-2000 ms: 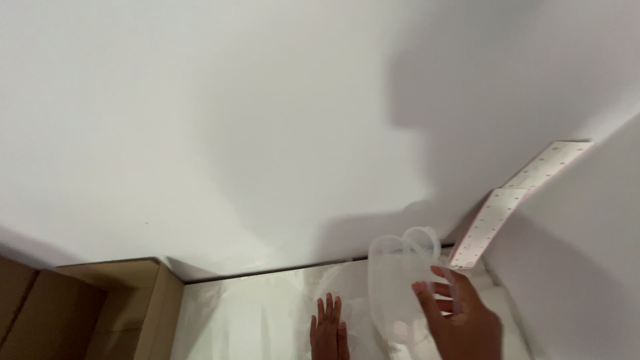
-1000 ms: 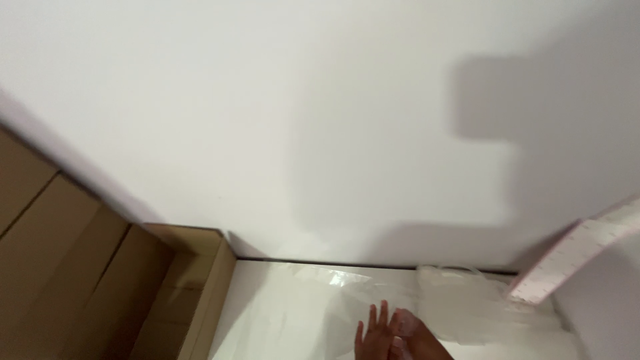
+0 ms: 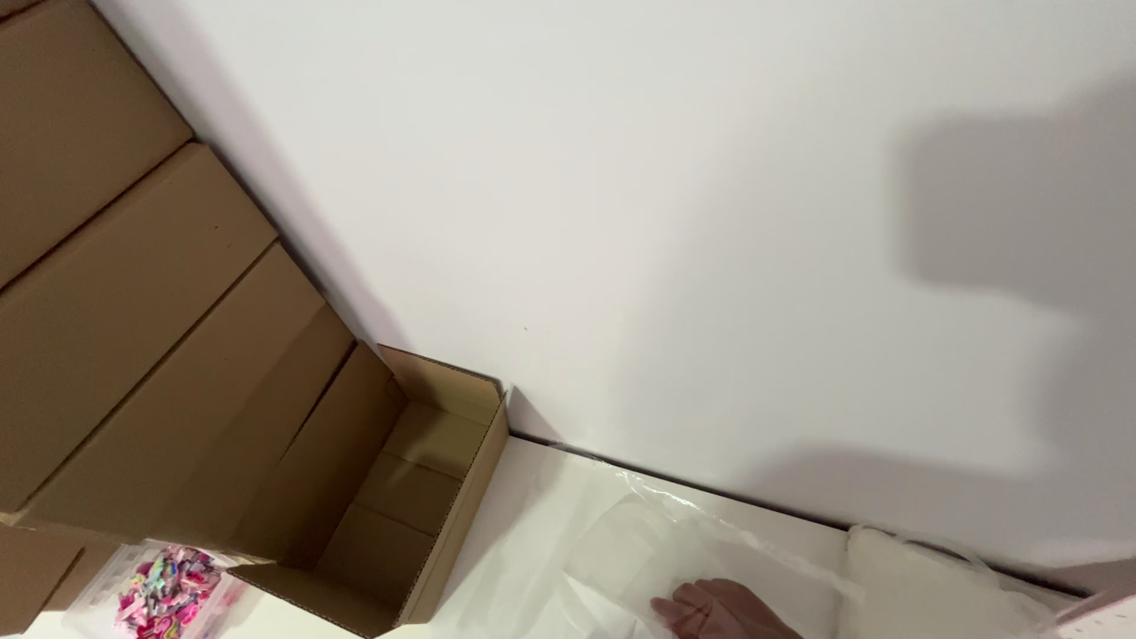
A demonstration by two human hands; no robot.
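Observation:
One of my hands, which looks like my right hand, is at the bottom edge, right of centre, with its fingers bent against a clear plastic bag. Whether the fingers grip the plastic cannot be told. Something whitish and rounded shows through the bag, which lies on the white table. My left hand is not visible. Right of the bag lies a white, soft-looking packet against the wall.
An open cardboard box stands left of the bag. Stacked cardboard boxes rise at the far left. Below them a clear plastic tub holds many small colourful pieces. A pink-edged, patterned strip shows at the lower right.
The view has swung left, bringing the tub into sight. Two seconds ago my right hand was at clear rounded plastic pieces; now one hand is at the bag. My left hand has left the view.

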